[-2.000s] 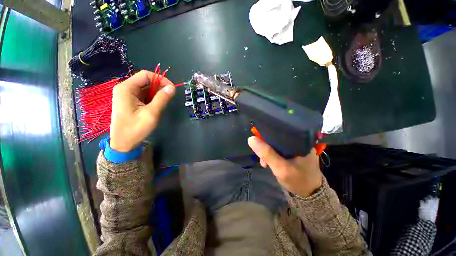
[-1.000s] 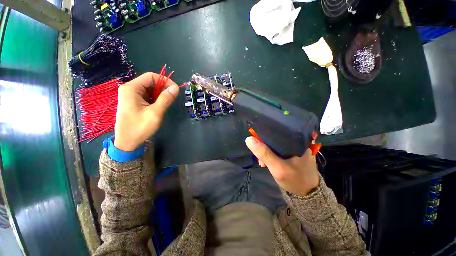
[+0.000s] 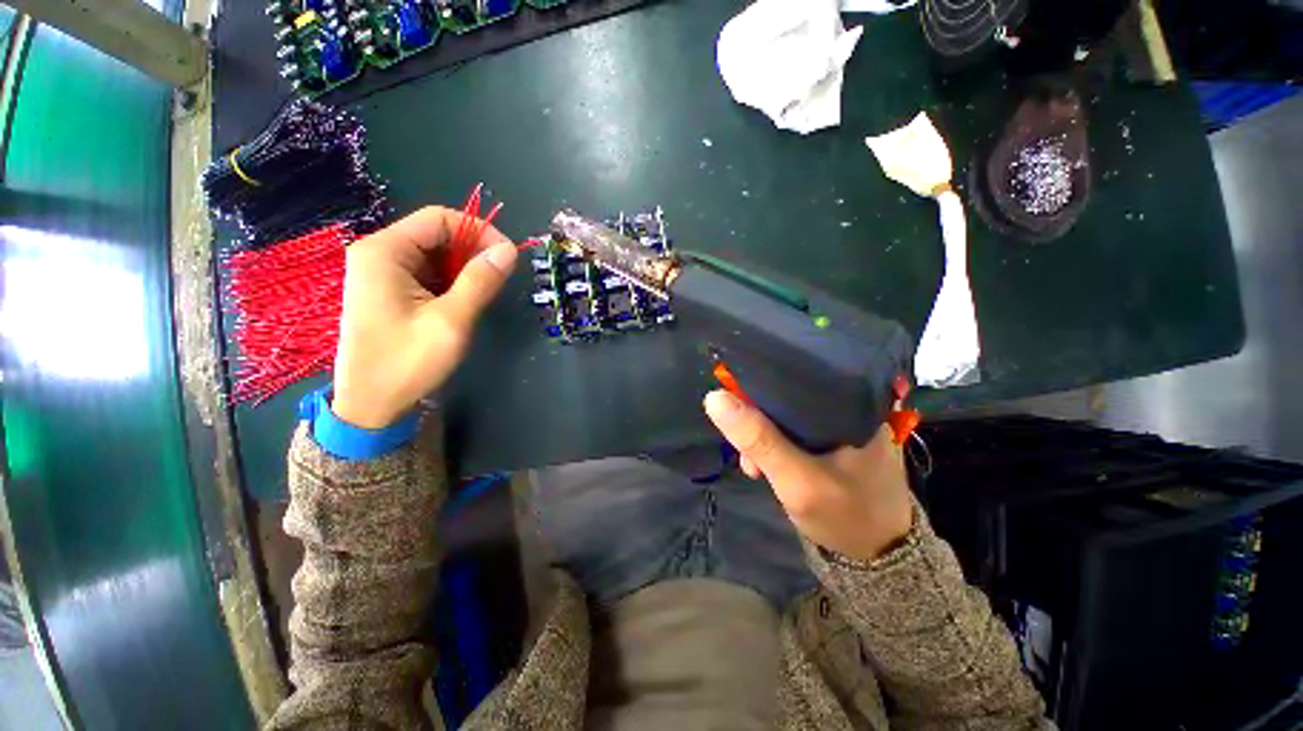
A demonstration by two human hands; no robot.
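My left hand (image 3: 410,307) holds several red lead wires (image 3: 469,229) between thumb and fingers. One wire's end reaches the upper left edge of the small circuit boards (image 3: 603,303), which lie in a group on the dark green mat. My right hand (image 3: 822,479) grips the dark soldering gun (image 3: 793,350) by its handle, near the orange-red trigger. The gun's metal tip (image 3: 607,251) points left over the top of the boards, close to the wire end. The exact contact point is too small to tell.
Red wire bundle (image 3: 286,314) and black wire bundle (image 3: 297,164) lie at left. More boards (image 3: 407,29) lie at the top. Crumpled white cloth (image 3: 786,60), a white strip (image 3: 949,286) and a dark solder tray (image 3: 1040,174) are right. Black crates (image 3: 1157,557) stand lower right, a green conveyor (image 3: 107,471) left.
Since two seconds ago my left hand has shifted slightly right, and the held wires stand in a different spread. The gun has moved only slightly and stays over the boards.
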